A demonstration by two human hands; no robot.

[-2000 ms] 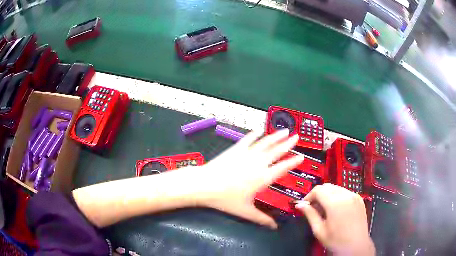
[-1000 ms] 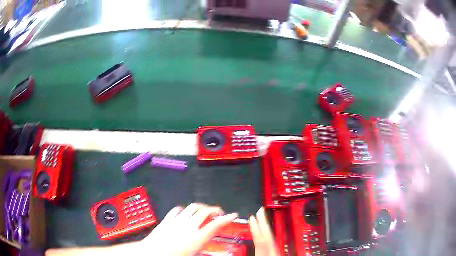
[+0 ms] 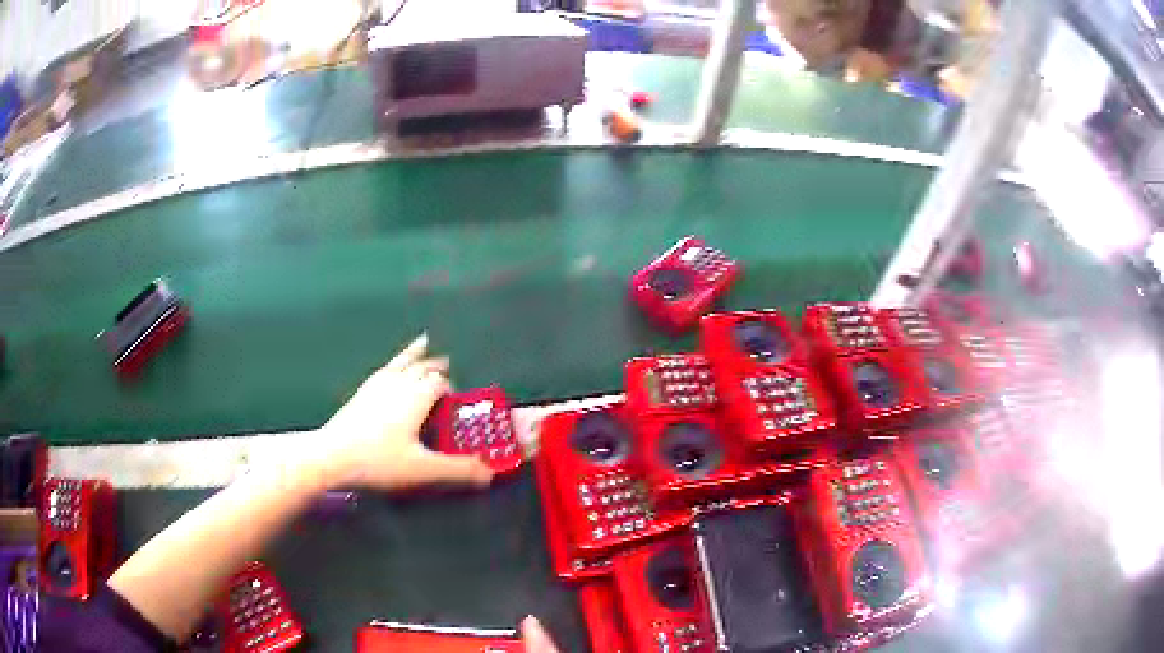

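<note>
A red radio (image 3: 483,429), keypad up, is at the white metal edge. My left hand (image 3: 389,427) is around its left part, fingers at the far side and thumb at the near side, hiding its speaker. Another red radio (image 3: 434,640) is cut off by the bottom edge of the picture. Of my right hand (image 3: 537,635) only a fingertip shows, at the right end of that radio; the rest is out of the picture. A third red radio (image 3: 259,610) lies at lower left, partly hidden by my left forearm.
Many red radios (image 3: 600,491) are stacked at right, around one with its black back up (image 3: 760,580). The green belt bears a red radio (image 3: 686,283) and a black-backed one (image 3: 144,327). Purple cells (image 3: 19,606) and another radio (image 3: 74,536) are at far left.
The view has swung right. My left hand has moved from the near radios to the radio at the white edge and closed around it. My right hand has mostly left the picture at the bottom.
</note>
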